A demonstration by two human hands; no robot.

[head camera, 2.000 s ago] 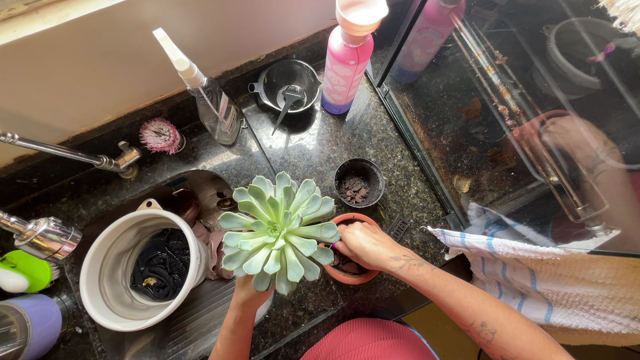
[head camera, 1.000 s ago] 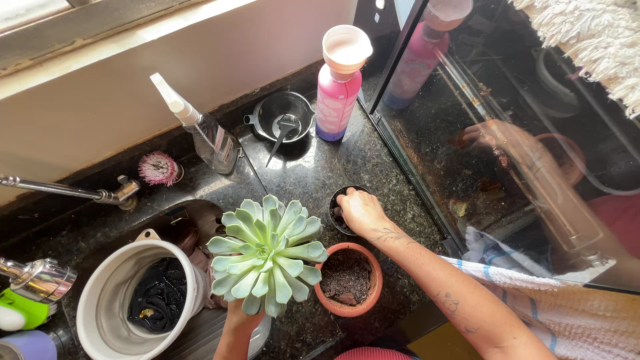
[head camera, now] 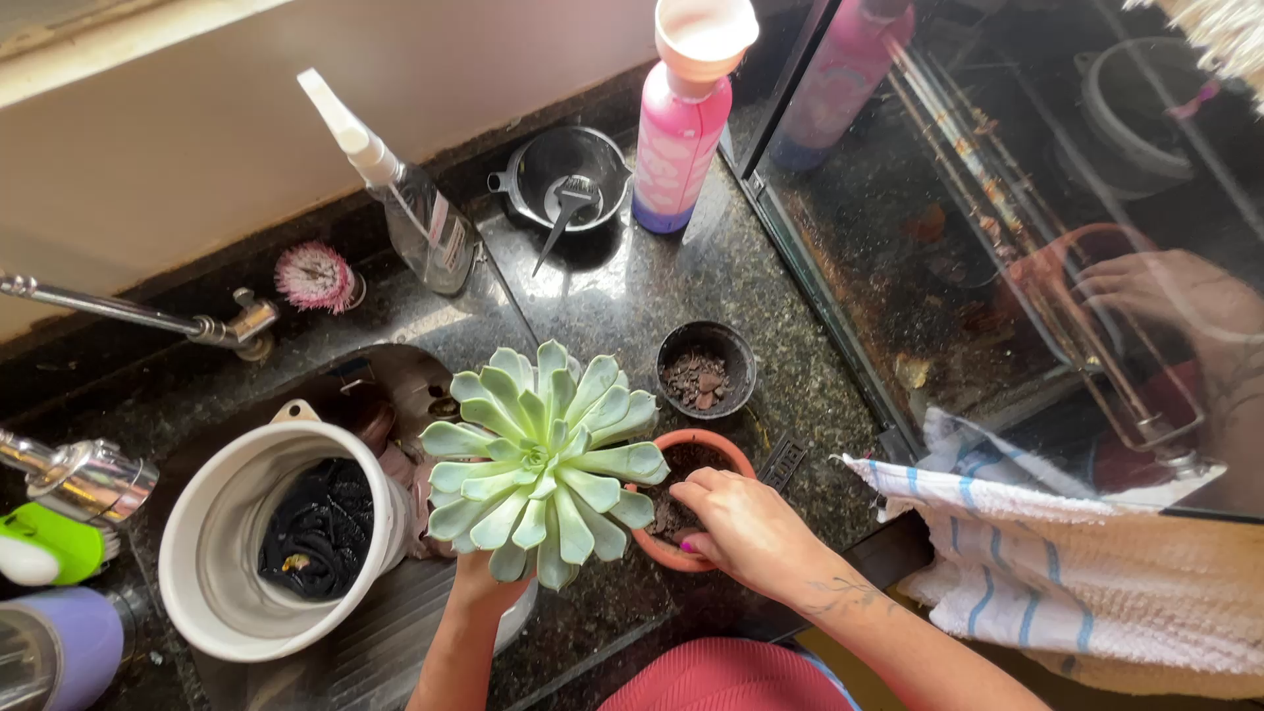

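Note:
A large pale green rosette succulent (head camera: pixel 543 462) is held up over the sink edge by my left hand (head camera: pixel 494 583), whose fingers are hidden under the leaves. Just right of it, my right hand (head camera: pixel 736 518) reaches into a terracotta-coloured pot (head camera: pixel 736 452) that holds dark soil; its fingertips touch the soil, and whether they pinch anything is not visible. Behind that pot stands a small black pot (head camera: pixel 741 341) with soil and brown bark pieces in it.
A white bucket (head camera: pixel 188 553) with wet black cloth-like material stands in the sink at left. A clear spray bottle (head camera: pixel 420 227), a black bowl (head camera: pixel 523 163) with a tint brush (head camera: pixel 571 197) and a pink bottle (head camera: pixel 676 148) stand behind. A glass panel (head camera: pixel 948 296) and striped towel (head camera: pixel 1027 563) are at right.
My right hand has moved from the small black pot back to the terracotta-coloured pot, where it also was two seconds ago. My left hand still holds up the succulent.

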